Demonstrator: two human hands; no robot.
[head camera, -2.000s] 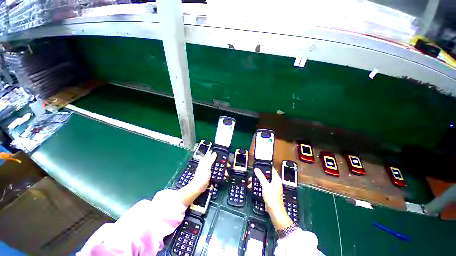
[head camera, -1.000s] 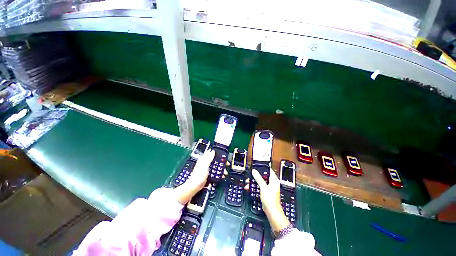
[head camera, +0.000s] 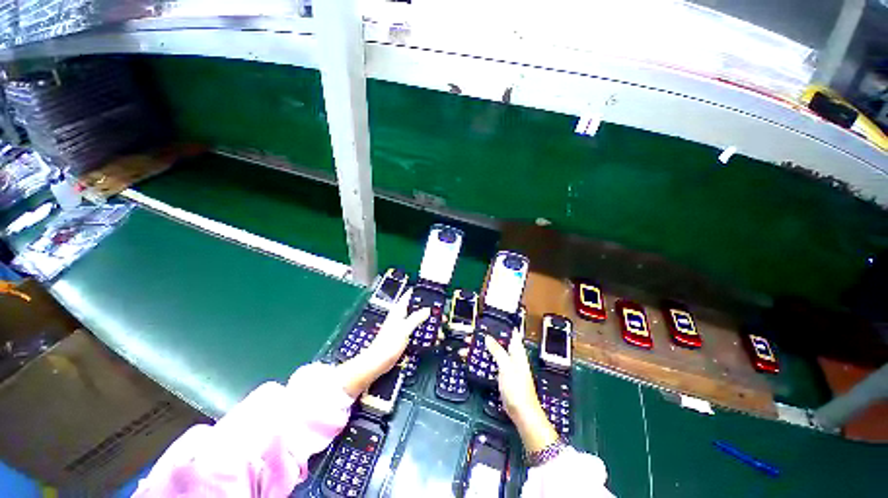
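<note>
My left hand (head camera: 394, 333) holds an open flip phone (head camera: 428, 309) upright, its pale upper half lit and its dark keypad facing me. My right hand (head camera: 510, 372) holds another open flip phone (head camera: 504, 284), tilted a little, with its thumb on the keypad. Several more open flip phones lie around and below my hands in a clear blister tray (head camera: 425, 449), one of them at the lower left (head camera: 352, 459). One tray pocket between the lower phones holds no phone. Parts of the phones under my hands are hidden.
Several red flip phones (head camera: 635, 324) lie on the brown board (head camera: 574, 340) behind right. A blue pen (head camera: 747, 458) lies on the green bench at right. A grey shelf post (head camera: 351, 175) stands behind the phones. A cardboard box (head camera: 92, 418) is at lower left.
The right-hand phone has moved slightly up and left and tilted, showing more of the phone beneath it. My left thumb has shifted onto its phone's keypad. The camera view has shifted slightly.
</note>
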